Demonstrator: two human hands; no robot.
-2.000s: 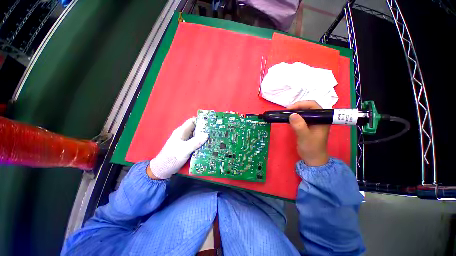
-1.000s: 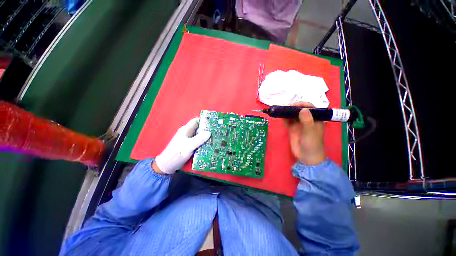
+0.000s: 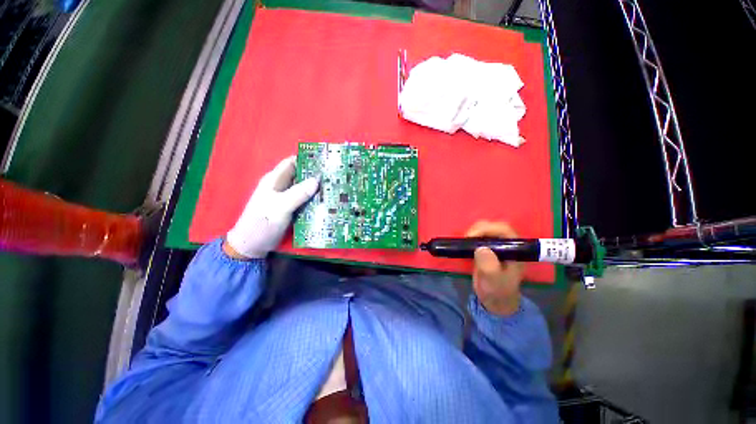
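Note:
A green circuit board (image 3: 356,199) lies on the red work mat (image 3: 331,74), close to its near edge. My left hand (image 3: 269,211), in a white glove, grips the board's left edge, with the thumb over the top face. My bare right hand (image 3: 496,269) holds a black pen-shaped tool (image 3: 497,249) with a white label and a green rear end. The tool lies level, its dark tip beside the board's lower right corner. I cannot tell whether the tip touches the board.
A crumpled white cloth (image 3: 464,95) lies on an orange-red sheet (image 3: 489,45) at the mat's far right. A dark green conveyor belt (image 3: 108,108) and its metal rail (image 3: 186,108) run at left, with a red-wrapped post (image 3: 70,222). A wire rack (image 3: 659,108) stands at right.
My right hand has moved the tool from the board's upper right corner down to its lower right corner. My left hand still holds the board's left edge. The whole view has shifted.

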